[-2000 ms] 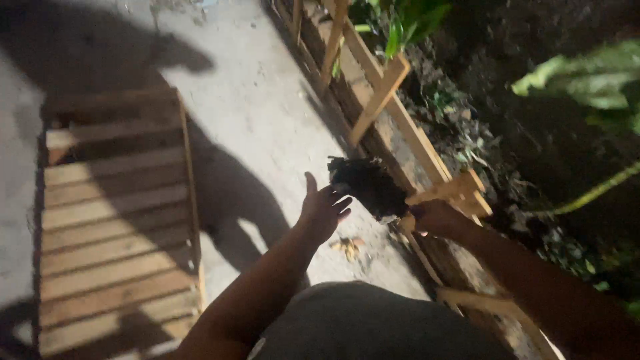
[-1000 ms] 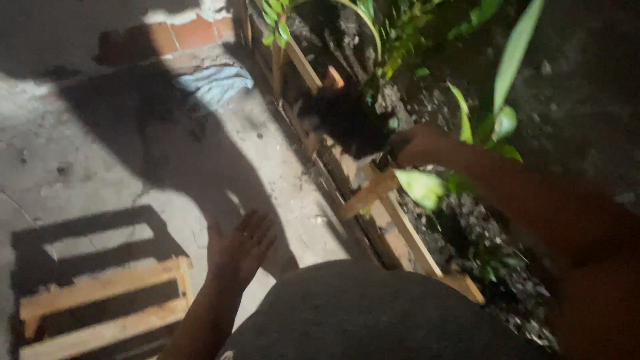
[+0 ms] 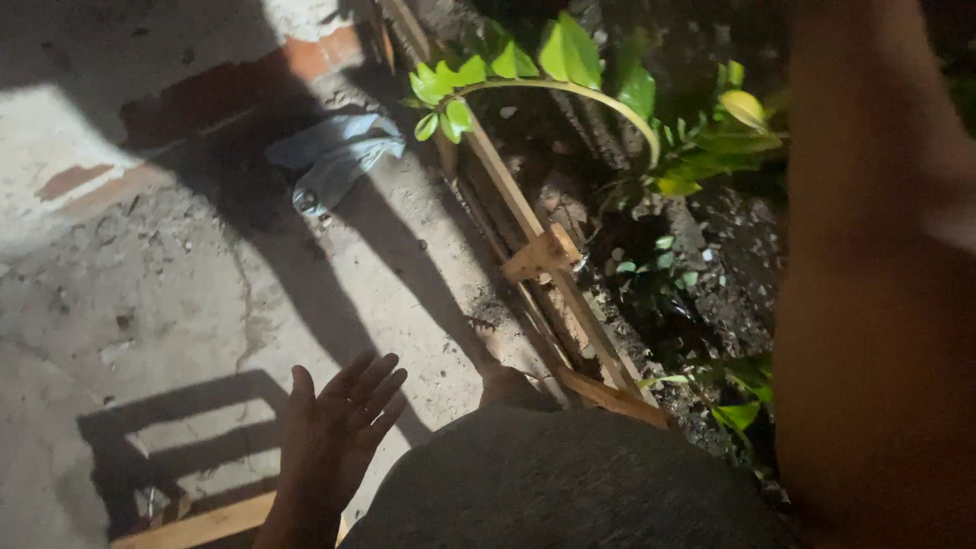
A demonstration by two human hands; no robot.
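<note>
My left hand (image 3: 335, 427) hangs over the concrete floor at lower centre-left, palm bared and fingers apart, holding nothing. Just below it a pale wooden slat (image 3: 198, 522) shows at the bottom edge. My right forearm (image 3: 869, 305) stretches up the right side over the planted bed, and its hand lies outside the view, so what it holds is hidden. Between floor and bed runs a low wooden fence rail (image 3: 507, 183) with a short wooden crosspiece (image 3: 541, 254). A green-leaved stem (image 3: 564, 82) arches over the rail.
A light blue cloth (image 3: 343, 152) lies crumpled on the concrete floor (image 3: 175, 290), near exposed red brick (image 3: 221, 91). Dark soil (image 3: 740, 267) with stones and small plants fills the bed. Another wooden piece (image 3: 614, 398) juts out near my shirt. Strong shadows cross the floor.
My right hand, seen with a dark clump at the fence a second ago, has gone out of view, its forearm now reaching up the right side. My left hand remains apart from the fence, fingers spread.
</note>
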